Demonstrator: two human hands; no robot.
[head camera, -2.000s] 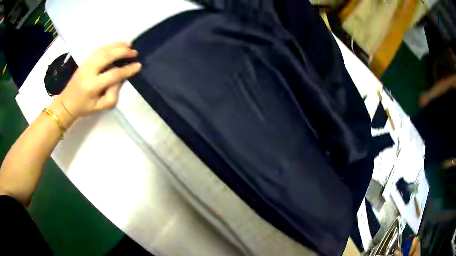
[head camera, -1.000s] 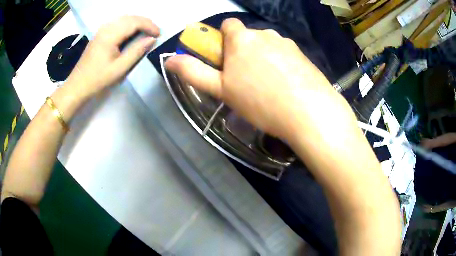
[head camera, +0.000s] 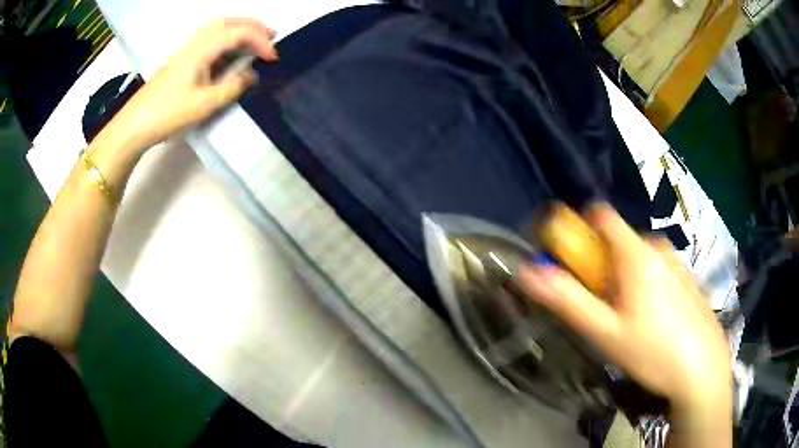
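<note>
The dark garment (head camera: 394, 114) lies across the table, its shiny lining facing up and a matte dark band along its left edge. My right hand (head camera: 639, 306) grips the orange-brown handle of the steam iron (head camera: 499, 306); hand and iron are blurred. The iron is over the garment's lower right part, its pointed tip toward the upper left; whether it touches the cloth is unclear. My left hand (head camera: 206, 74) is at the garment's upper left corner, thumb and fingers curled near the edge; whether it pinches cloth is unclear. A grey-beige padded board (head camera: 324, 245) shows beside the garment's left edge.
A round black item (head camera: 107, 107) lies at the table's left end, partly behind my left wrist. White papers (head camera: 714, 262) with dark scraps (head camera: 664, 199) lie at the right. Brown card pieces (head camera: 692, 83) are at the upper right. The floor (head camera: 131, 350) is green.
From one second ago, the iron and my right hand have moved down and right, away from the upper left corner, uncovering the lining. My left hand has shifted only slightly.
</note>
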